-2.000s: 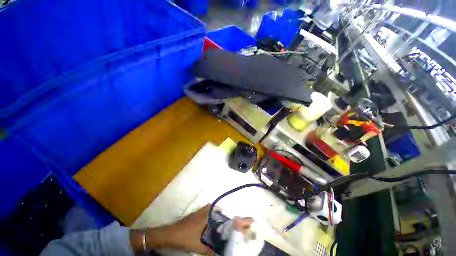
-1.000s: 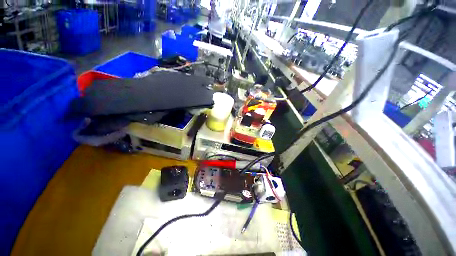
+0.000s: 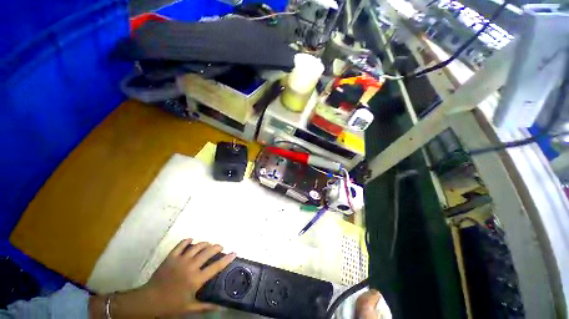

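A black power strip (image 3: 274, 293) with round recessed sockets lies over the white sheet (image 3: 231, 215) at the bottom. My left hand (image 3: 178, 280), bare with a bracelet, grips its left end, fingers over the top edge and thumb at the lower side. My right hand (image 3: 372, 305), in a white glove with a bare fingertip showing, is at the strip's right end, cut off by the bottom edge. A black cable (image 3: 348, 291) curves beside it; whether the hand holds the cable or the strip is hidden. A black cube socket (image 3: 230, 162) stands at the sheet's back edge.
Behind are a dark test fixture (image 3: 288, 177), a white test socket (image 3: 344, 195), a pen (image 3: 312, 221), beige testers (image 3: 299, 134), a pale cup (image 3: 302, 81) and a black panel (image 3: 212, 42). Blue crate (image 3: 56, 81) at left; green conveyor (image 3: 405, 230) and pale frame (image 3: 430, 140) at right.
The view has swung back down from the hall. Both hands and a power strip now show at the bottom, where a second ago no hand was in view. The cable no longer crosses the sheet.
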